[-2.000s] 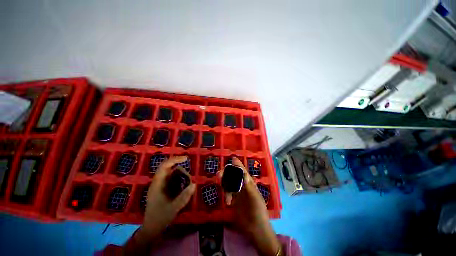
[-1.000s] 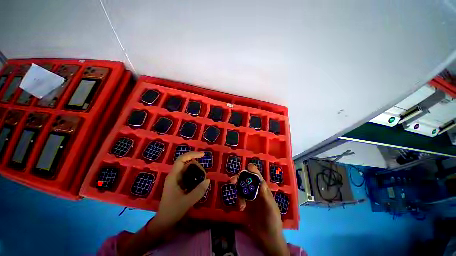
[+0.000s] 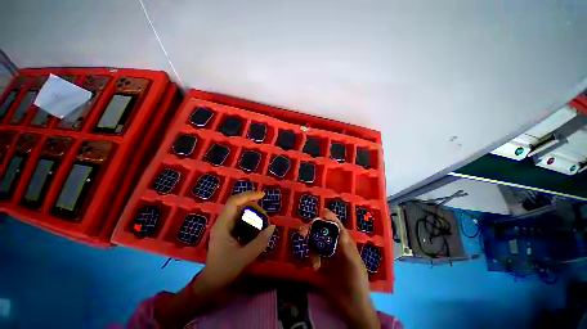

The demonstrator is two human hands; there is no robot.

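Observation:
The red blister tray (image 3: 251,106) lies in front of me, with dark-screened smartwatch units in the two far rows and grid-lit ones in the two near rows. My left hand (image 3: 228,247) holds a smartwatch unit (image 3: 251,222) with a white band lit on its screen. My right hand (image 3: 344,257) holds another smartwatch unit (image 3: 323,238), its display showing small round coloured icons on black. Both units are held above the near rows. Two pockets at the right of the second row from the back are empty. My hands hide parts of some near pockets.
A second red tray stack (image 3: 145,109) with larger handheld assemblies (image 3: 76,186) stands at left, a white paper slip (image 3: 62,96) on it. At right are a grey box with cables (image 3: 428,228) and a green-topped shelf (image 3: 534,173). The floor is blue.
The left unit's screen has gone from dark to a lit white band. The right unit's screen went from plain to coloured icons. The view has shifted, so the trays sit further right.

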